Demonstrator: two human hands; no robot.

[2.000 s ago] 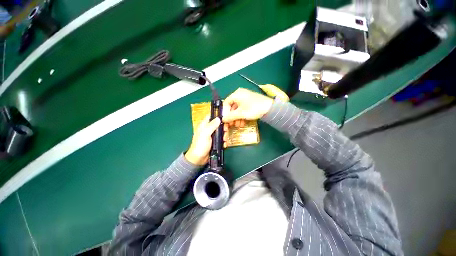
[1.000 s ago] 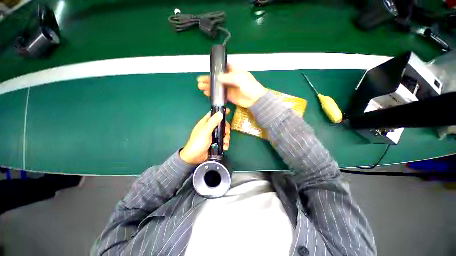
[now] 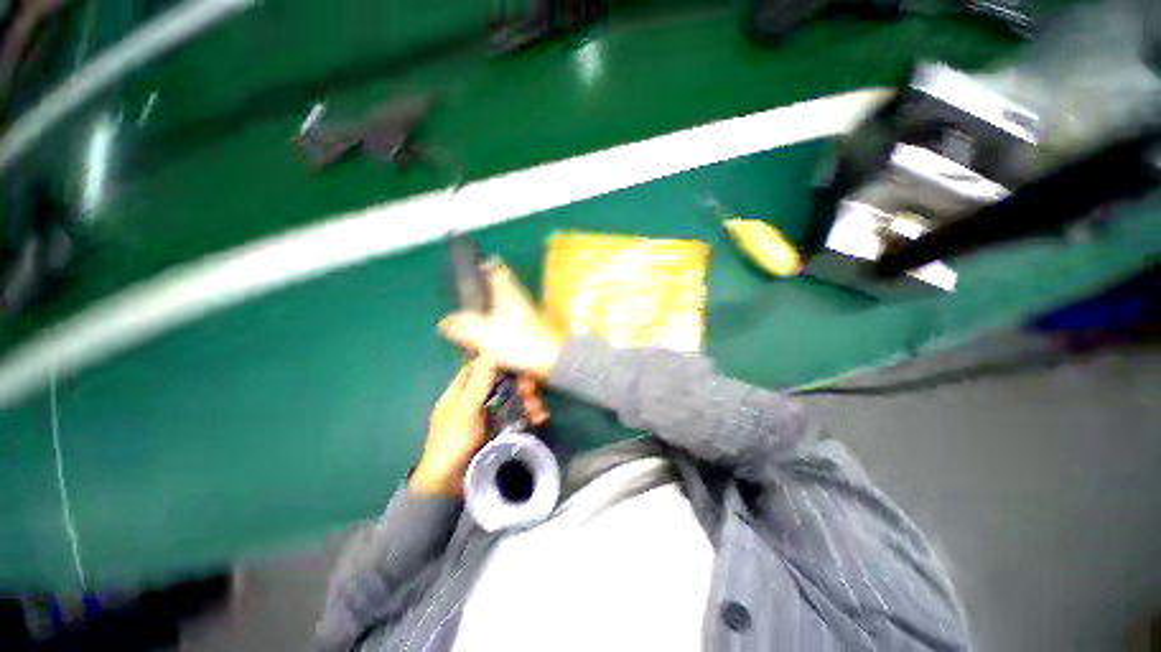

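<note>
The frame is blurred. The hair dryer unit has a round head (image 3: 512, 481) with a grey-white ring and dark centre, close to my body. My left hand (image 3: 452, 431) grips its handle just above the head. My right hand (image 3: 506, 318) is closed round the dark handle sleeve (image 3: 467, 273) at the cord end. Most of the handle is hidden by my hands. The power cord (image 3: 369, 131) lies bundled on the conveyor beyond the white strip. The amber work pad (image 3: 624, 290) lies right of my right hand, partly under my sleeve.
The yellow screwdriver (image 3: 763, 247) lies right of the pad. The screw feeder (image 3: 910, 191) stands further right, with the black electric screwdriver (image 3: 1038, 204) hanging across its front. A white strip (image 3: 573, 181) edges the conveyor. Other dark units lie at the far edge and left.
The sleeve, lying apart on the strip two seconds ago, is on the handle. My right hand has shifted from the handle to the sleeve. The camera view has tilted, and the unit sits nearer my body.
</note>
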